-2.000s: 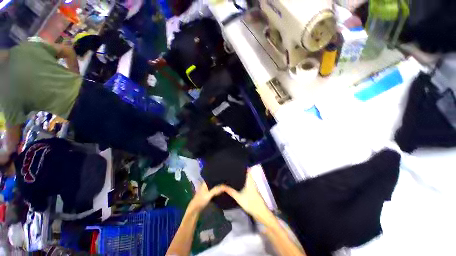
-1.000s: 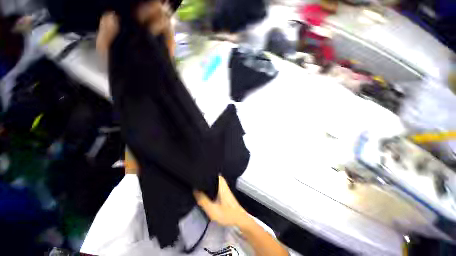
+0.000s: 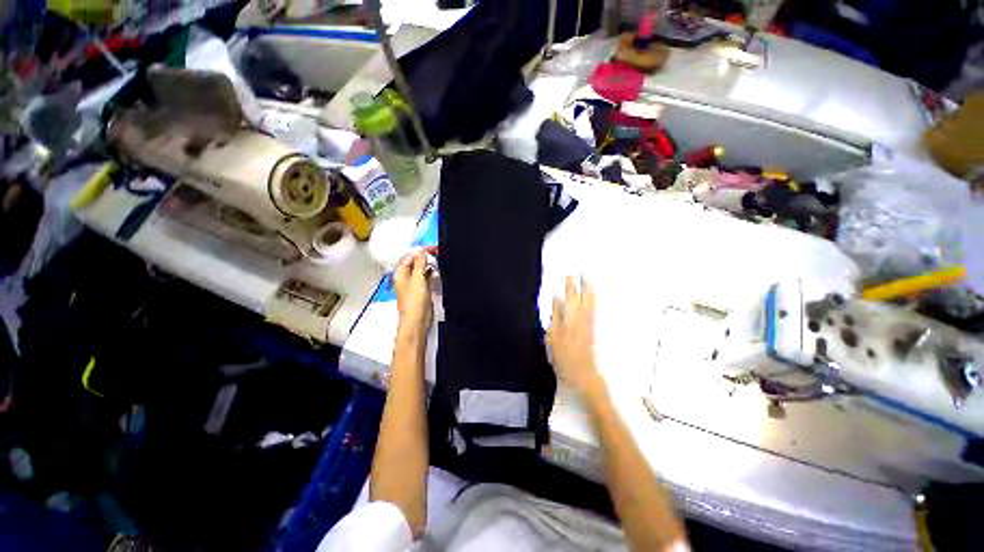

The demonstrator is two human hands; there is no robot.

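Note:
A long black cloth panel (image 3: 491, 280) lies flat on the white machine table (image 3: 615, 243), running from the back to the front edge, where its end hangs over. A pale rectangular patch (image 3: 493, 408) shows near its front end. My left hand (image 3: 414, 283) is at the panel's left edge, fingers bent together; whether it pinches the cloth is unclear. My right hand (image 3: 573, 329) lies at the right edge with fingers apart, holding nothing. The white sewing machine head (image 3: 863, 340) with a blue stripe is to the right.
An older cream sewing machine (image 3: 232, 162) stands at the left, with a tape roll (image 3: 333, 242) and green bottle (image 3: 378, 116) nearby. Fabric scraps (image 3: 691, 173) fill a trough behind the table. Dark cloth (image 3: 464, 76) is heaped at the back. A yellow stick-like object (image 3: 915, 283) lies at right.
The view has turned and steadied over the table. The black cloth, held up and hanging a second ago, now lies flat. My hands have moved to its two sides.

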